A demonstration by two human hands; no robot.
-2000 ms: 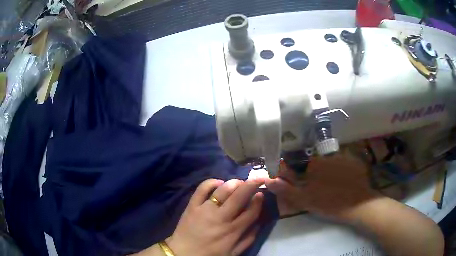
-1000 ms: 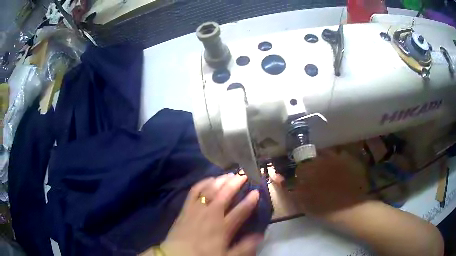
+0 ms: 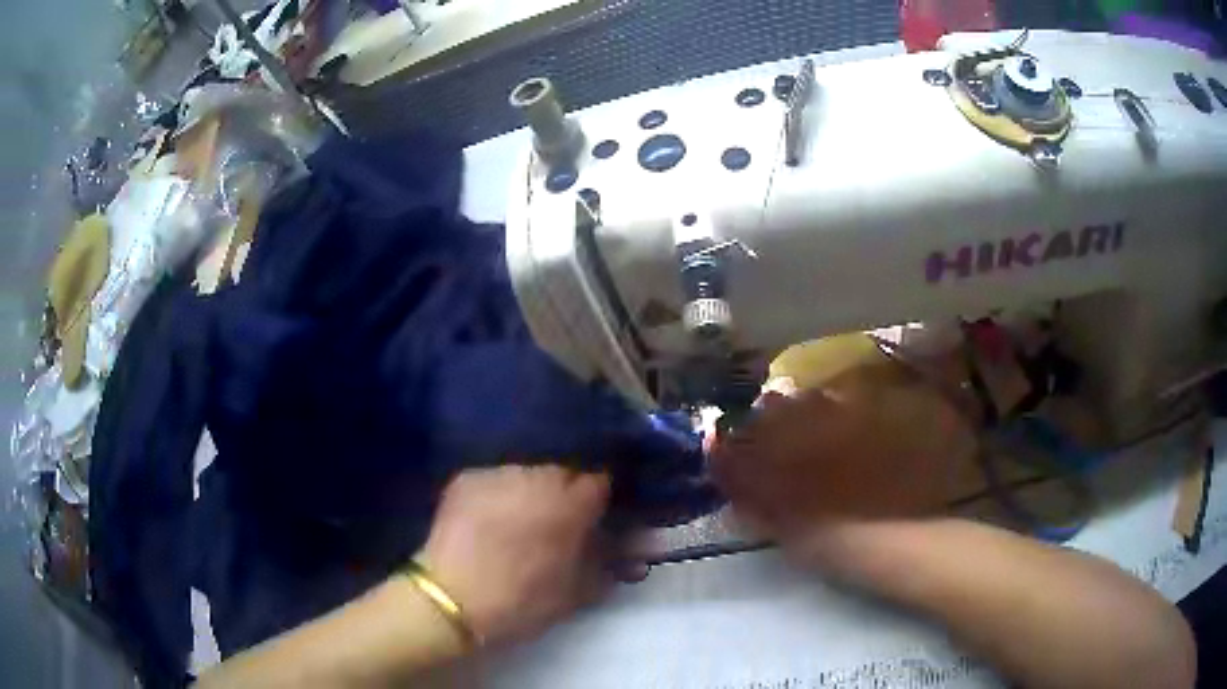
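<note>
A large navy garment (image 3: 337, 390) lies heaped left of the white sewing machine (image 3: 834, 175), and part of it reaches under the lit needle area. My left hand (image 3: 532, 538), with a gold bracelet at the wrist, is on the cloth left of the needle, its fingers curled into it and blurred. My right hand (image 3: 834, 451) is beside the needle, under the machine arm, partly shaded. Its fingertips are at the cloth's edge, but blur hides whether they grip it. The thread tension knob (image 3: 707, 314) is on the machine's front.
Clear plastic (image 3: 222, 135) and white and tan scraps lie at the far left. A red object (image 3: 928, 20) is behind the machine. A blue loop (image 3: 1043, 491) lies under the machine arm. A slim yellow-and-black item (image 3: 1192, 498) is at the table's right.
The view has shifted. My left hand has moved left and down from the needle, bunching the cloth. The cloth has rumpled. My right hand stays beside the needle.
</note>
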